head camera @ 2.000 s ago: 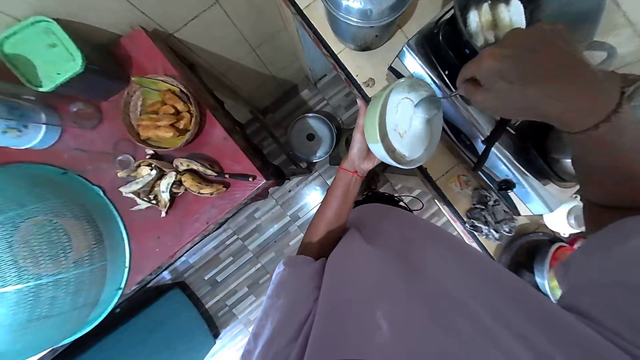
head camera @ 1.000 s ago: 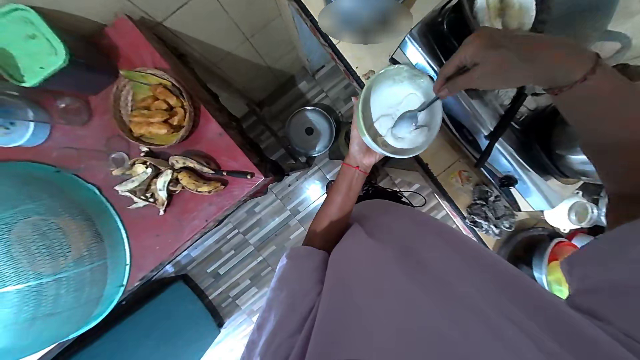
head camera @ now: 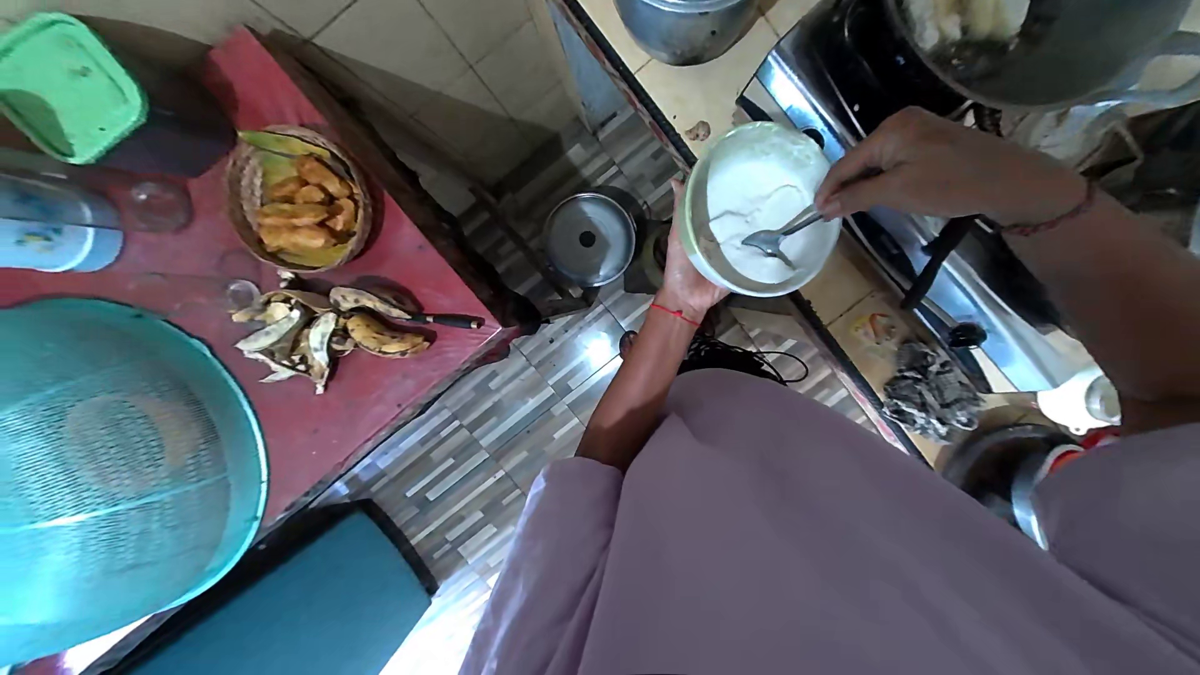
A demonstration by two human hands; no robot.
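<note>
My left hand holds a pale green bowl from beneath and its near side. White batter fills part of the bowl. Between the fingers of my right hand is the handle of a metal spoon, whose head rests in the batter. Just beyond my right hand, a pan on the gas stove holds pale pieces of food in oil. On the red table, a wicker basket holds golden fried pieces.
Banana peels lie by a black-handled knife on the red table. A large turquoise mesh basket stands at the left. A metal pot sits on the tiled counter, and a lidded pot stands lower down.
My right hand has moved away from the pan side toward the bowl since two seconds ago. The spoon has gone from the bowl's far edge into the middle of the batter.
</note>
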